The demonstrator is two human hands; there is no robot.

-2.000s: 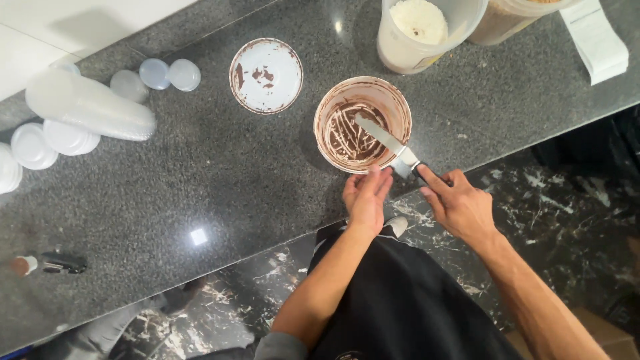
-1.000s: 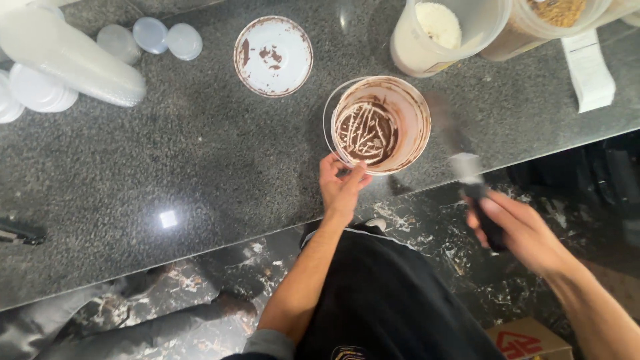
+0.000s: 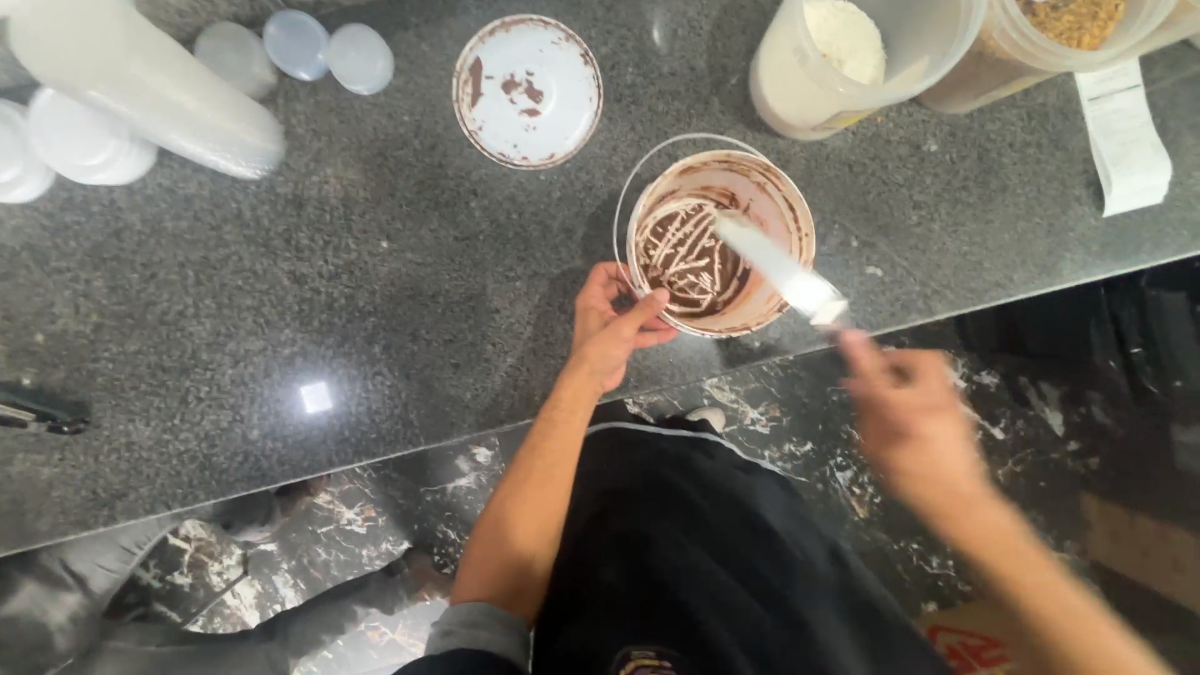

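Observation:
A white plastic bucket with a wire or thin plastic handle stands near the counter's front edge, its inside smeared with brown, chocolate-like residue marked by pale streaks. My left hand grips its near-left rim, thumb over the edge. In my right hand, blurred, is a metal spatula whose blade reaches over the bucket's opening; whether it touches the inside I cannot tell. Behind and left of the bucket lies a round white lid with brown smears.
Clear tubs, one with white flakes, another with golden-brown bits, stand back right beside a paper strip. Stacked plastic cups and small lids lie back left. A black object is at far left. Another person's legs are below the counter.
The spatula was inside the bucket, then out to its right, and is now back over the opening. My left hand has moved from beside the bucket to its rim.

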